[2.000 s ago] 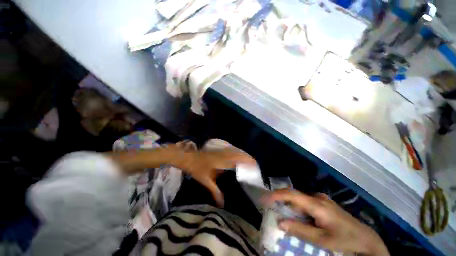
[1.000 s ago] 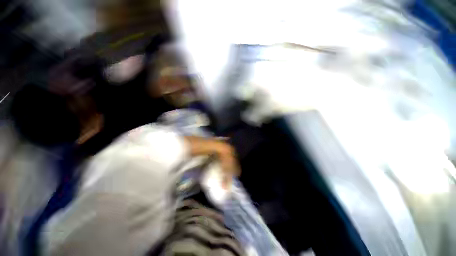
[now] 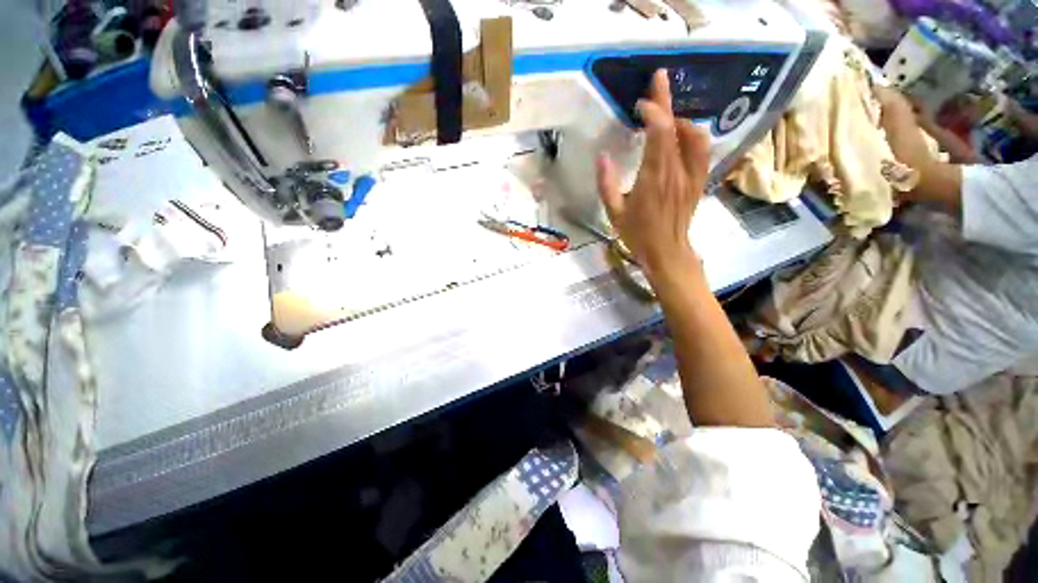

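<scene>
A white sewing machine with a blue stripe stands across the top of the view. My right hand is raised in front of its dark control panel, fingers apart and holding nothing; one fingertip overlaps the panel, and I cannot tell if it touches. My left hand is not in view. A patchwork-print fabric band lies below the table edge near my lap. Printed fabric strips hang over the table at the far left.
Orange-handled snips lie right of the needle area. Shears lie partly behind my right wrist. A white paper and striped cord are at the left. At the right, another person's arm is among cream fabric. Thread cones stand top left.
The view has swung from the lap and left side to the machine. My right hand, earlier on fabric at the lap, is now raised at the panel. My left hand has left the view.
</scene>
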